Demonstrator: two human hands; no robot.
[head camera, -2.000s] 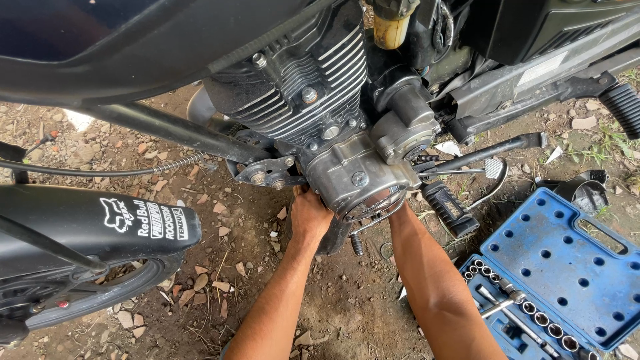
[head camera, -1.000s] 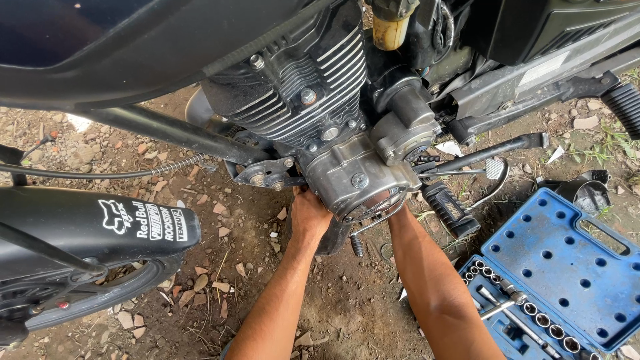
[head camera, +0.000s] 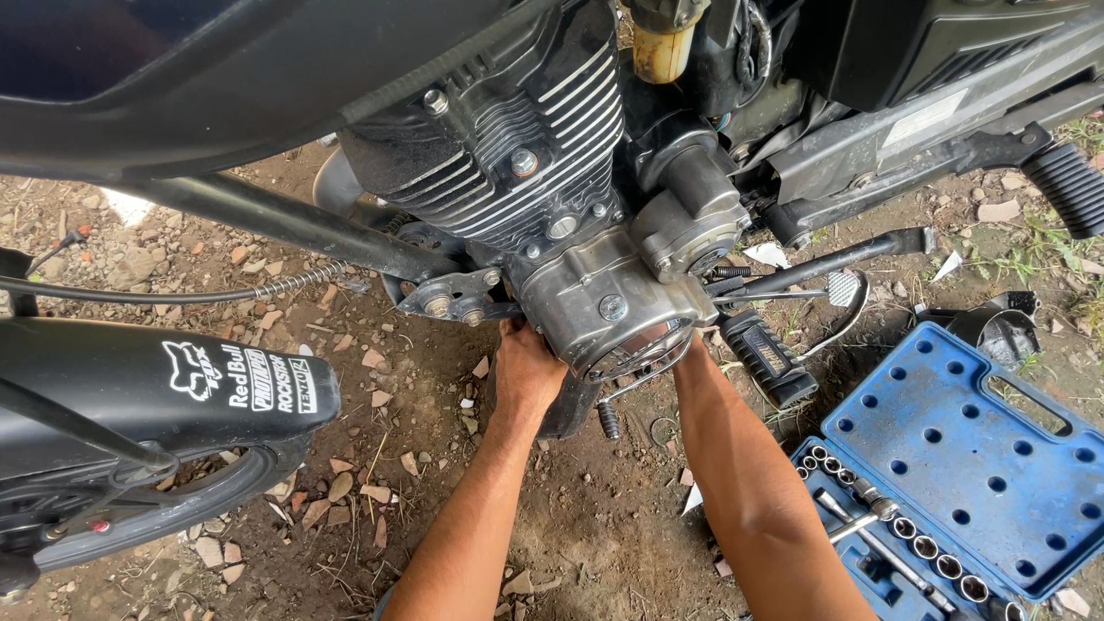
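A motorcycle engine with a finned cylinder fills the upper middle, its metal crankcase side cover just below. My left hand reaches up against the lower front edge of the crankcase, its fingertips hidden behind the metal. My right forearm passes beneath the round opening of the cover, and the engine hides nearly all of that hand. Whether either hand holds anything cannot be seen. Near the left wrist is a dark part under the engine, and the gear shift lever's rubber tip hangs between my arms.
An open blue socket set case lies on the ground at right, with sockets and a ratchet handle. A footpeg juts out beside my right arm. The front fender is at left. Broken tile pieces litter the dirt.
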